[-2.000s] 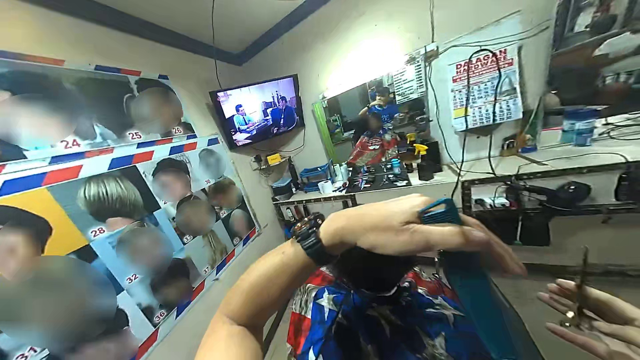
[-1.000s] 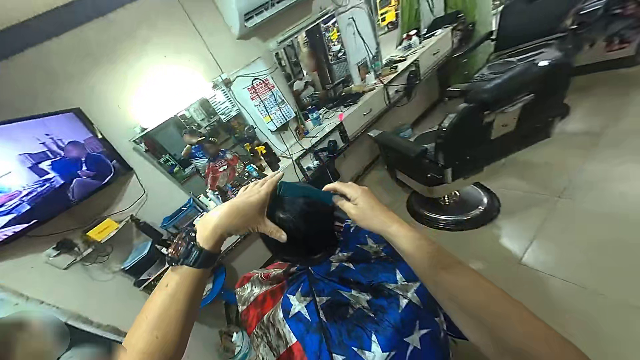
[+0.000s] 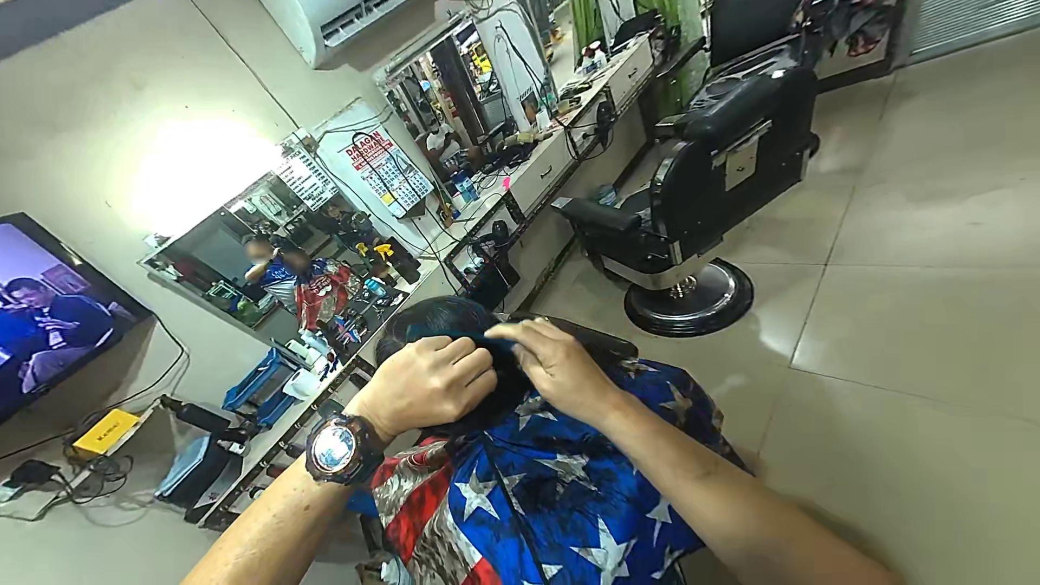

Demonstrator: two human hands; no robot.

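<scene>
A seated person's dark-haired head (image 3: 443,313) is in the middle of the view, above a cape (image 3: 561,479) with stars and red stripes. My left hand (image 3: 431,386), with a watch (image 3: 337,448) on its wrist, is curled at the back of the head around a dark teal comb (image 3: 459,333). My right hand (image 3: 556,366) is at the comb's right end, thumb and fingers close to the hair. Whether it grips the comb or holds anything else is hidden. Loose dark hair lies on the cape.
A black barber chair (image 3: 699,195) stands at the upper right on the tiled floor (image 3: 918,325). A counter (image 3: 536,175) with drawers, cords and bottles runs along the wall under mirrors (image 3: 244,252). Blue trays (image 3: 260,382) lie on its near end. A television (image 3: 57,317) is at left.
Two seconds ago my right hand held scissors apart from the head; it has come in to the head beside my left hand. My left hand has curled since one second ago. The view has swung right.
</scene>
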